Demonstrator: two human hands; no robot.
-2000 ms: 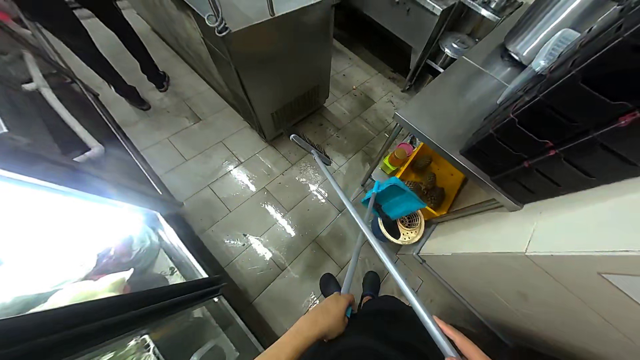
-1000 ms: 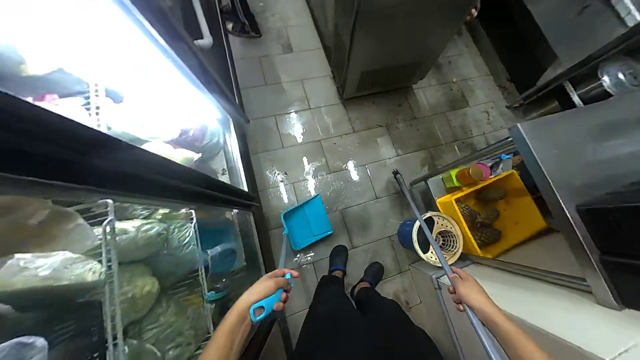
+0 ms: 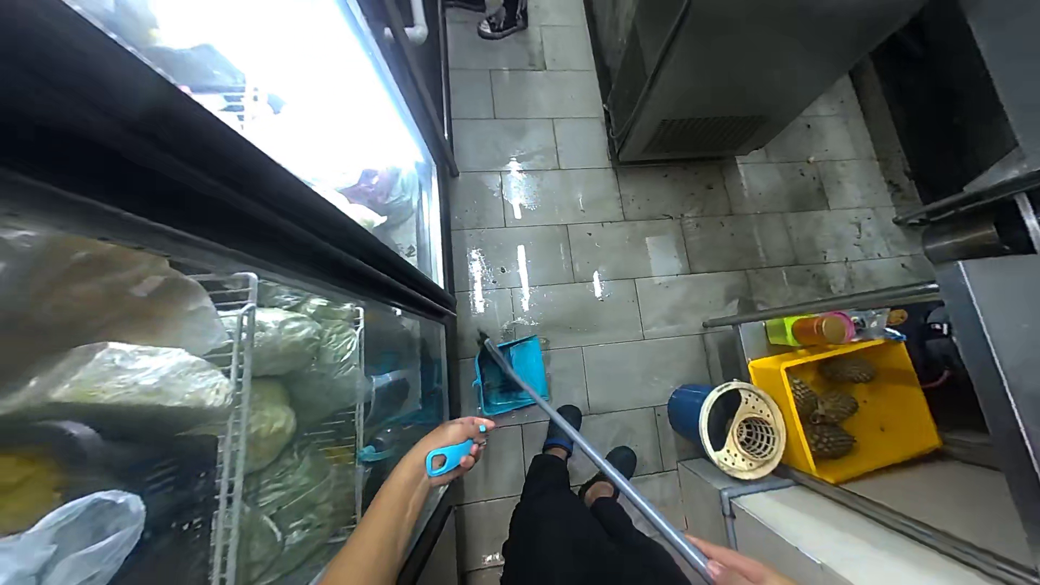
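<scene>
My left hand (image 3: 457,452) grips the blue handle of a dustpan. The dustpan's blue plastic pan (image 3: 513,375) rests on the wet tiled floor, beside the glass-door refrigerator and in front of my feet. My right hand (image 3: 735,565), partly cut off by the bottom edge, is closed on the upper end of a long grey metal pole (image 3: 621,479). That pole slants down to the left across the pan, and its narrow dark head (image 3: 485,337) is at the pan's far left corner. Whether the head touches the floor or the pan's rim, I cannot tell.
Refrigerators with bagged vegetables (image 3: 284,341) line the left. At right are a blue bucket with a cream perforated top (image 3: 743,431) and a yellow crate (image 3: 894,414) holding several pineapples. A steel cabinet (image 3: 707,81) stands ahead. A person's shoe (image 3: 502,23) shows at the top.
The pole's head has swung left from beside the bucket to the dustpan. Two seconds ago the dustpan was near the yellow crate; it is now by the refrigerator. The view has turned.
</scene>
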